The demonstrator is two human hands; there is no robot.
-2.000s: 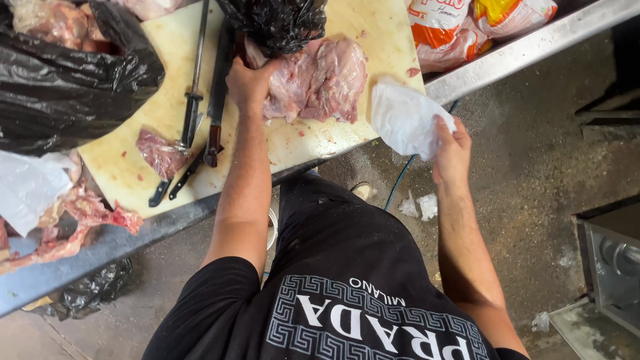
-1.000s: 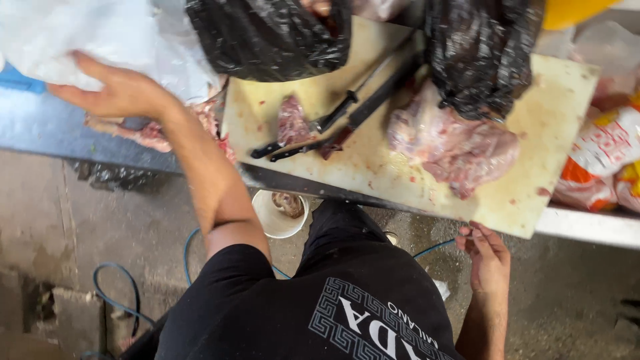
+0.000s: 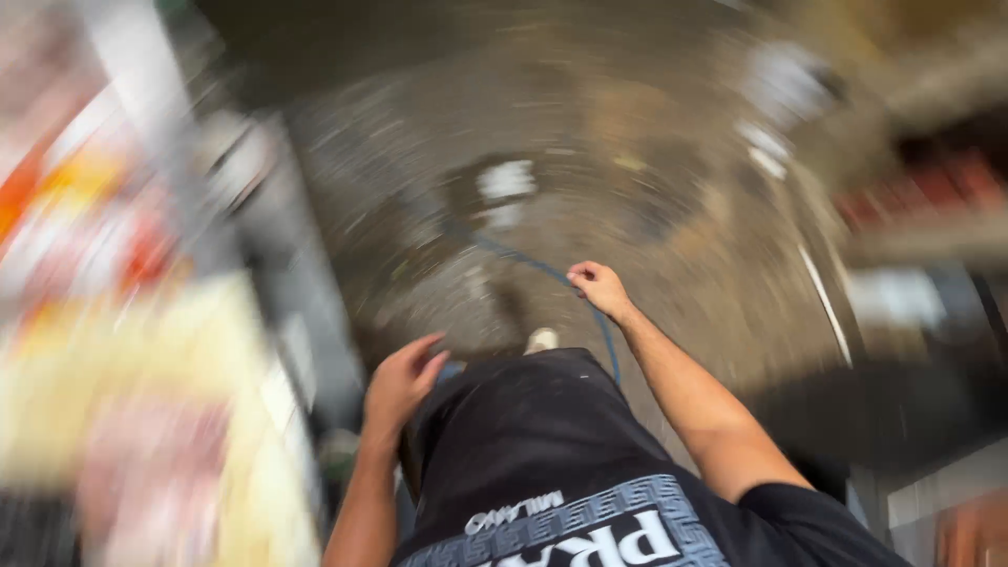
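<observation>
My left hand [image 3: 405, 382] is empty, its thumb and fingers apart, beside my body and to the right of the table edge. My right hand [image 3: 597, 285] is out over the floor with its fingers curled inward; nothing shows in it. Raw meat [image 3: 153, 465] lies blurred on the pale cutting board [image 3: 244, 346] at the lower left, away from both hands. The knives are not visible in this view.
Blurred bags with red, orange and white colours [image 3: 102, 228] lie at the left, beside a metal rail [image 3: 146, 71]. A blue hose [image 3: 535, 264] runs over the wet floor [image 3: 646, 205]. White scraps [image 3: 506, 179] lie on the floor ahead.
The view has swung strongly toward the floor, with the board now at the left. My left hand has come off the white plastic it was at one second ago.
</observation>
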